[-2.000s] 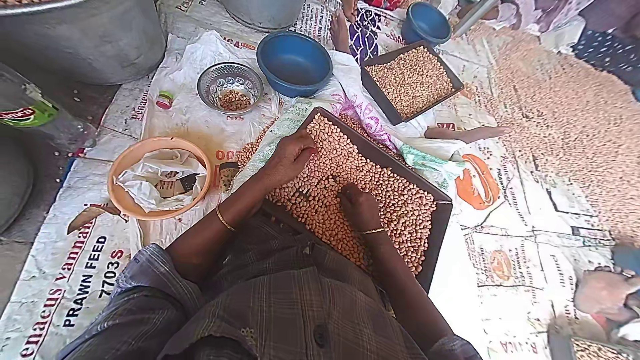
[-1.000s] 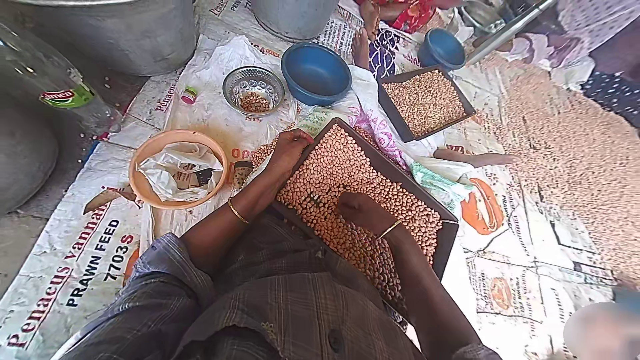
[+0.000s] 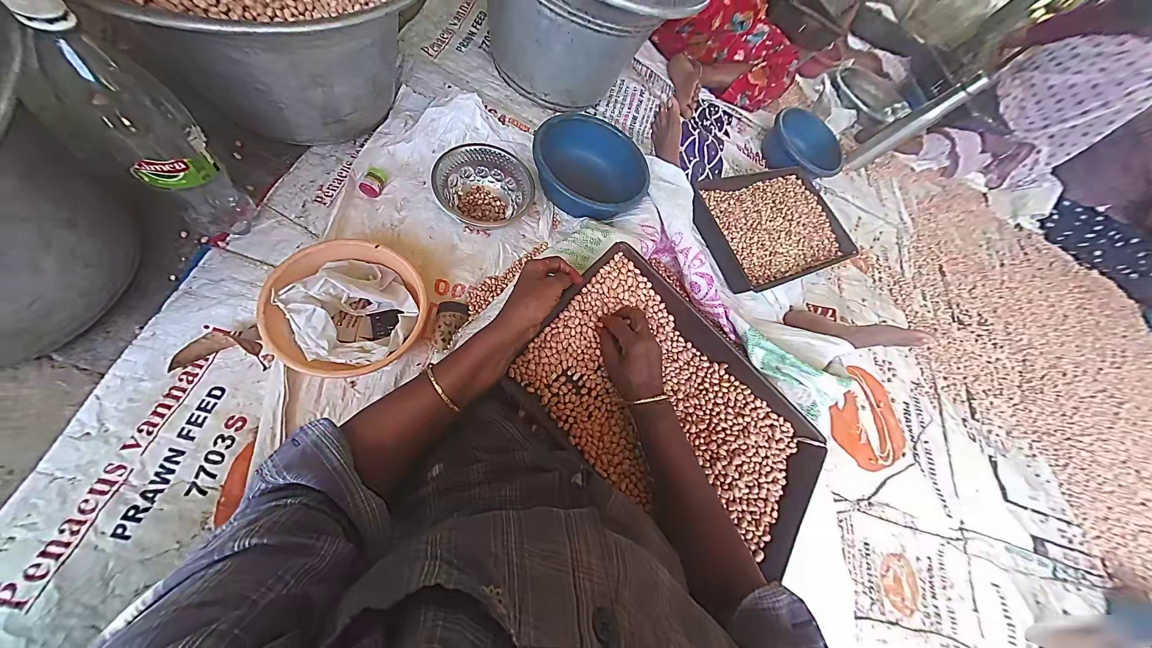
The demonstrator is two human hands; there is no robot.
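A dark rectangular tray point(image 3: 765, 391) full of pinkish nuts or beans point(image 3: 720, 432) lies tilted across my lap. My left hand point(image 3: 543, 286) rests at the tray's upper left edge, fingers bent; whether it pinches the rim or a kernel is not clear. Over the middle of the heap is my right hand point(image 3: 632, 354), its fingers curled down at the kernels, with the fingertips partly hidden. The dark tray floor shows through a thin patch to the left of that hand. Loose kernels lie on the sacking just beyond my left hand.
Beyond the tray stand a blue bowl point(image 3: 591, 166), a patterned metal bowl point(image 3: 482, 184) with kernels and a second filled tray point(image 3: 776, 229). An orange basin point(image 3: 343, 307) holds a white bag at left. Large metal pots, a plastic bottle point(image 3: 135, 117), other people's feet and spread kernels point(image 3: 1026, 360) surround these.
My right hand has moved up the tray, towards my left hand. My left hand stays at the upper left edge. The view has shifted somewhat.
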